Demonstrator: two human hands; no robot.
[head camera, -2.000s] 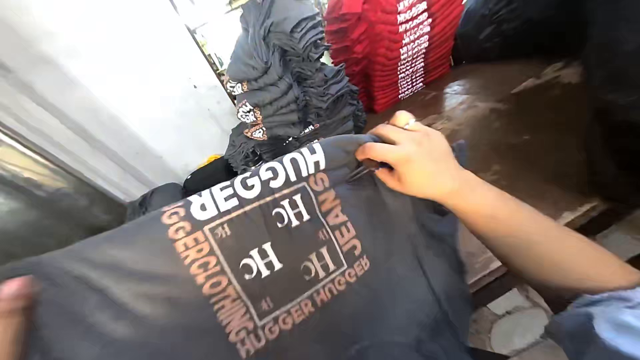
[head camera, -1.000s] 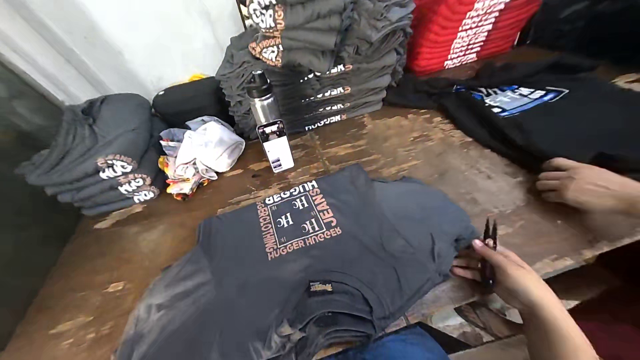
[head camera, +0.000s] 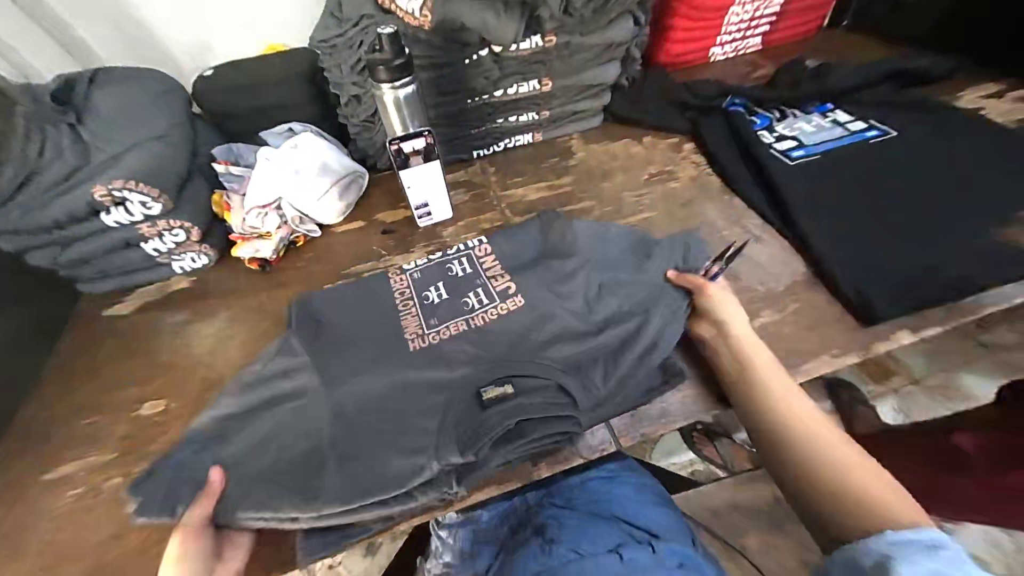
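A dark grey printed T-shirt (head camera: 360, 384) lies spread on the wooden table, its neckline toward me, with more dark shirts under it. My left hand (head camera: 206, 528) holds the sleeve end at the lower left, thumb on top. At the right sleeve, my right hand (head camera: 712, 300) pinches the cloth and also holds a pair of small thread snips (head camera: 726, 260), whose blades point up and right. The palm side of the right hand is hidden.
Folded grey shirts (head camera: 120, 192) stack at left beside a crumpled white cloth (head camera: 308, 180). A phone (head camera: 422, 180) leans on a steel bottle (head camera: 400, 104) before more stacked shirts (head camera: 552, 80). Red shirts (head camera: 680, 32) stand behind; a black shirt (head camera: 872, 208) lies right. A sandalled foot (head camera: 720, 448) shows below.
Two seconds ago the printed shirt was held up in front of the stacks; now it lies flat. The other hand seen on the black shirt a second ago is out of view.
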